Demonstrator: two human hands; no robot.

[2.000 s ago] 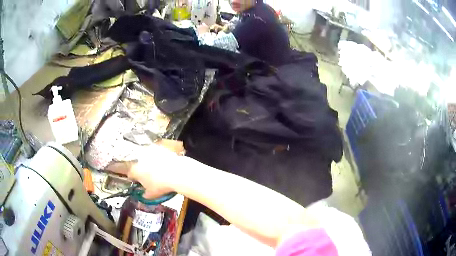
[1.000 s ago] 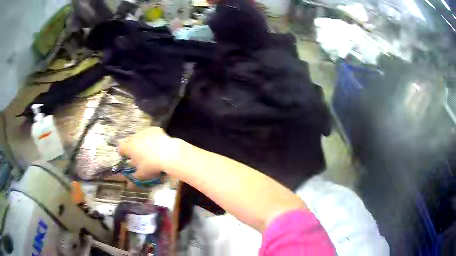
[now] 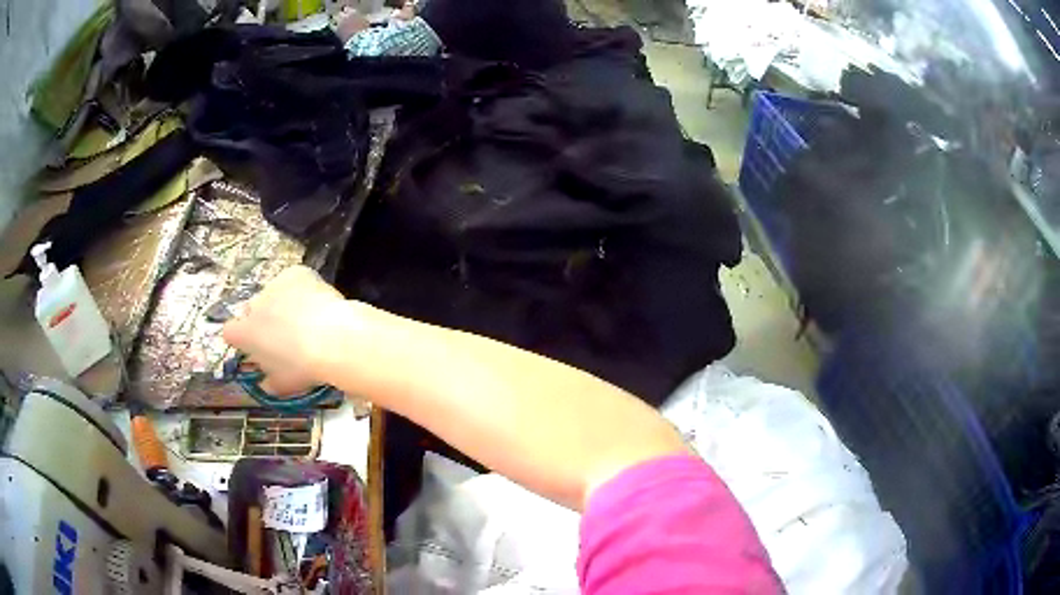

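Observation:
My right hand [image 3: 279,331] is closed around fabric scissors [image 3: 285,399]. A dark green loop handle shows below the palm, and the blades are mostly hidden by the hand. The hand is over the lower part of a shiny, clear-wrapped flat package [image 3: 186,308] on the table beyond the machine; I cannot tell whether they touch. My left hand is not in view. A white garment piece [image 3: 779,465] lies bunched at the lower right, partly behind my pink sleeve.
The off-white JUKI machine [image 3: 58,477] is lower left. Beside it are an accessories tray [image 3: 296,511], an orange-handled tool [image 3: 148,442] and a pump bottle [image 3: 72,314]. Dark garments [image 3: 523,221] heap across the middle. Blue crates [image 3: 785,140] stand right. Another person's sleeve [image 3: 395,40] shows at the top.
The view has shifted, so the machine, bottle and dark heap sit further left. My right hand still holds the scissors and has moved left in the picture, uncovering more of the tray area.

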